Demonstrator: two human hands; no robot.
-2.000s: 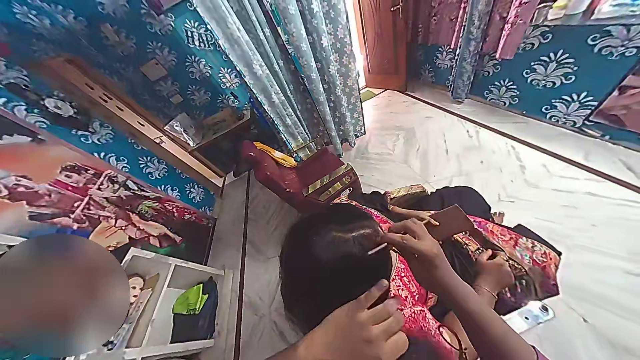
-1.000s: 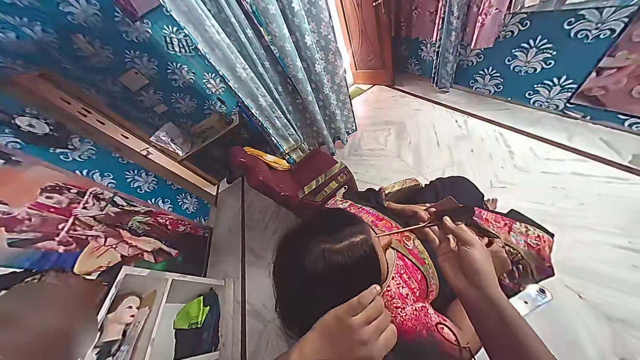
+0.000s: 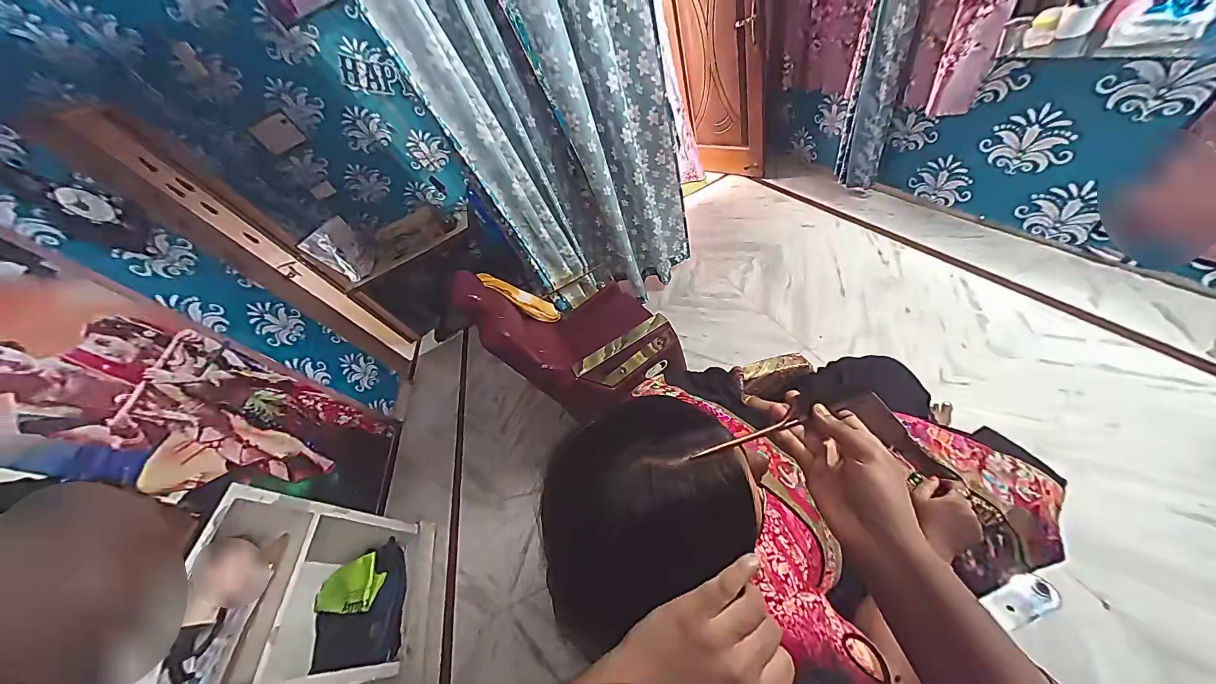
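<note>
A seated person's dark-haired head [image 3: 646, 522], with a parting line on top, is just below the middle of the view. My right hand [image 3: 845, 456] holds a thin-handled comb [image 3: 746, 440] by its handle, and the thin tip touches the hair at the parting. My left hand [image 3: 712, 622] lies at the lower side of the head, fingers curled; whether it grips hair I cannot tell. The person wears a pink patterned garment [image 3: 788, 551]. Another hand [image 3: 945, 518], apparently the seated person's, rests in the lap near a dark brown object [image 3: 869, 418].
A maroon cushioned seat [image 3: 541, 342] with a yellow cloth [image 3: 518, 296] stands beyond the head. White shelving [image 3: 296, 570] holds folded clothes at lower left. Curtains [image 3: 589, 123] hang behind. A phone [image 3: 1021, 600] lies on the marble floor [image 3: 950, 323] at right.
The thin comb handle, raised off the hair one second ago, now has its tip on the parting. My left hand stays by the side of the head.
</note>
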